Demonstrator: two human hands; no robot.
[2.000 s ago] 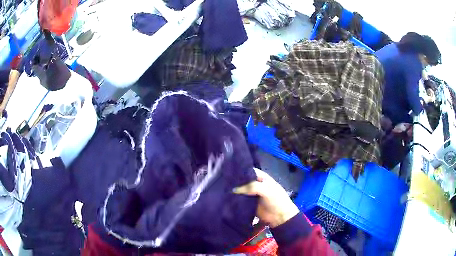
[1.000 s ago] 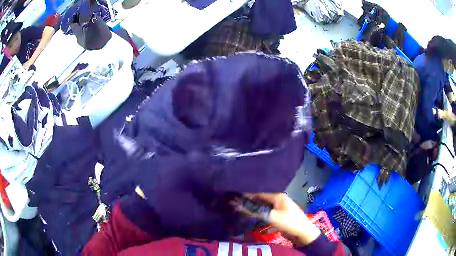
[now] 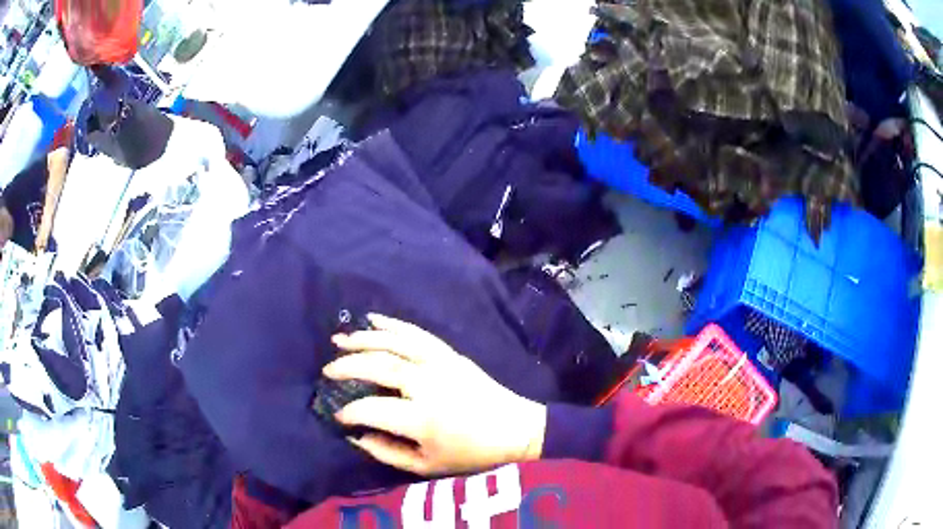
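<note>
A thick navy bundle lies folded against my front, its smooth face up, with pale threads along its upper left edge. My right hand lies over it, fingers spread and bent, clasping it near my body. A dark rough patch shows between the fingers. My left hand is out of sight; only a bit of red sleeve shows at the bottom, beside the cloth. More navy garment pieces are heaped beyond the bundle, with small white thread ends on them.
Plaid garments are heaped at the upper right. A tilted blue crate stands below them, beside a red perforated plastic stool. The grey floor carries scraps. A white trough-like bin and a hanging red bag are at left.
The raised, open navy cloth has come down and now lies folded against me. My right hand has moved left onto its top. The view has tilted down, showing more of the red stool.
</note>
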